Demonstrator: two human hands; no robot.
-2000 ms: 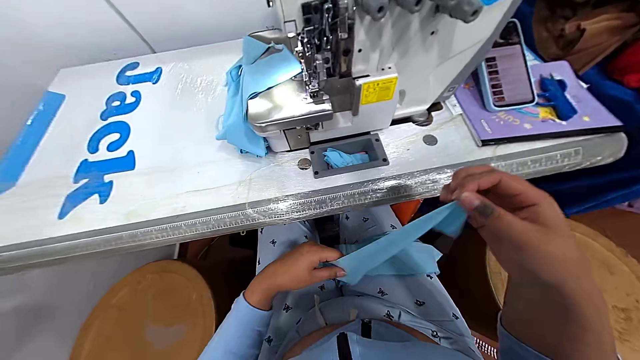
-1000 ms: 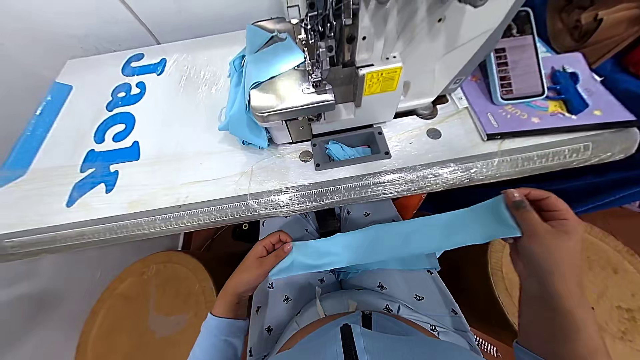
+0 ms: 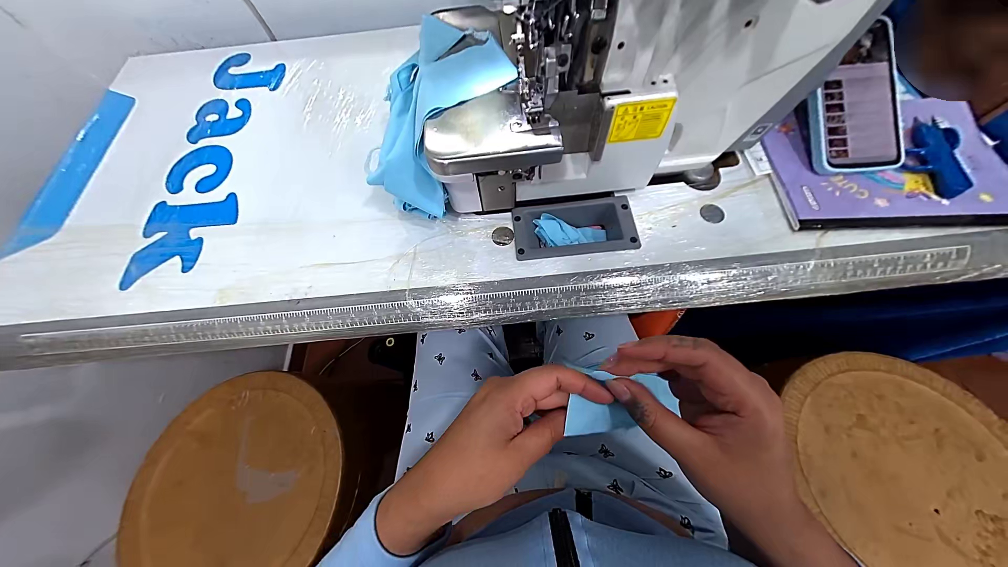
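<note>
Above my lap, my left hand (image 3: 512, 437) and my right hand (image 3: 701, 417) meet at the upper edge of a folded light-blue fabric strip (image 3: 598, 413). Fingers of both hands pinch it, and they hide part of its edge. Beyond the table edge stands an overlock sewing machine (image 3: 543, 102). More light-blue fabric (image 3: 421, 118) is draped over the left side of its metal plate and hangs to the tabletop. Some light-blue scraps (image 3: 567, 231) lie in a grey recessed tray (image 3: 576, 250) in front of the machine.
A ruler strip (image 3: 504, 305) runs along the front of the white table (image 3: 315, 236). At the right, a phone (image 3: 858, 102) and a blue hair clip (image 3: 941, 157) rest on a purple notebook (image 3: 827, 197). Round stools (image 3: 236, 472) (image 3: 906, 457) flank my legs.
One second ago the strip was stretched wide between my spread hands. Now my hands are together and the strip is folded between them.
</note>
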